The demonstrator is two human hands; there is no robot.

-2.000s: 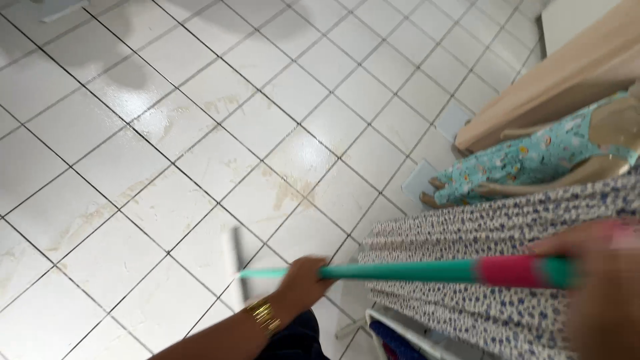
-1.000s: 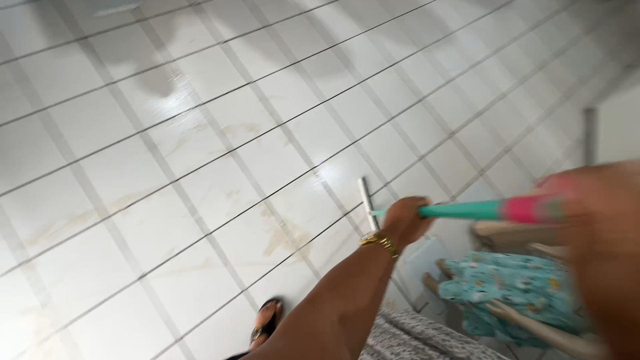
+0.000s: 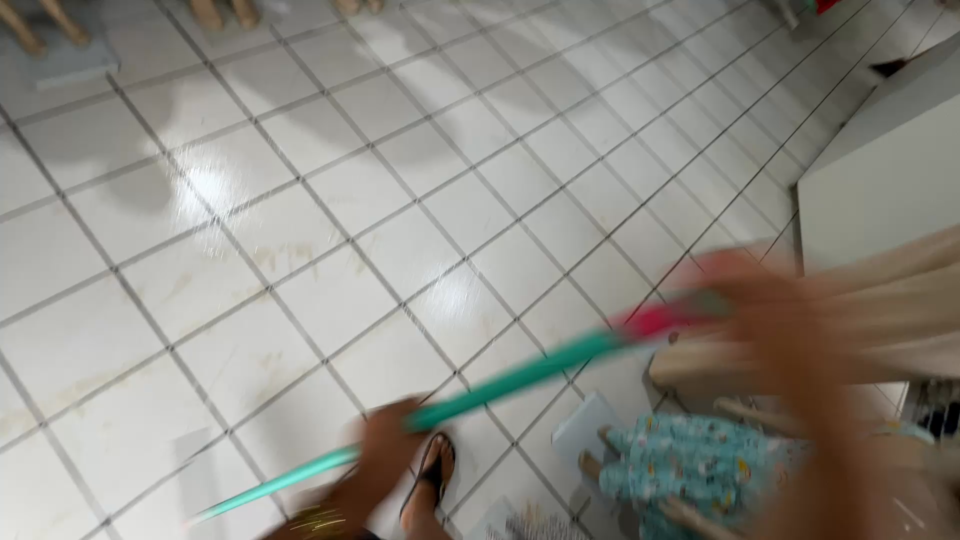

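A teal mop or squeegee pole (image 3: 517, 379) with a pink band slants across the lower half of the view. My left hand (image 3: 390, 450), with a gold band on the wrist, is closed round its lower part. Around the pole's upper end, at the right, my right hand (image 3: 750, 292) is closed and blurred by motion. The pole's far tip lies at the lower left, near a faint, blurred pale bar (image 3: 199, 472) on the floor; its kind cannot be told. Brownish smears (image 3: 285, 259) mark the white tiled floor (image 3: 450, 202).
My sandaled foot (image 3: 435, 465) is below the pole. At lower right, a small mannequin in teal patterned clothes (image 3: 675, 457) stands on a pale base (image 3: 585, 427). A white panel (image 3: 885, 180) stands at right. Mannequin feet on a base (image 3: 75, 71) show at upper left.
The pole's far end and my left hand have swung to the left and toward my foot since one second ago. The view has shifted to show more floor at the top.
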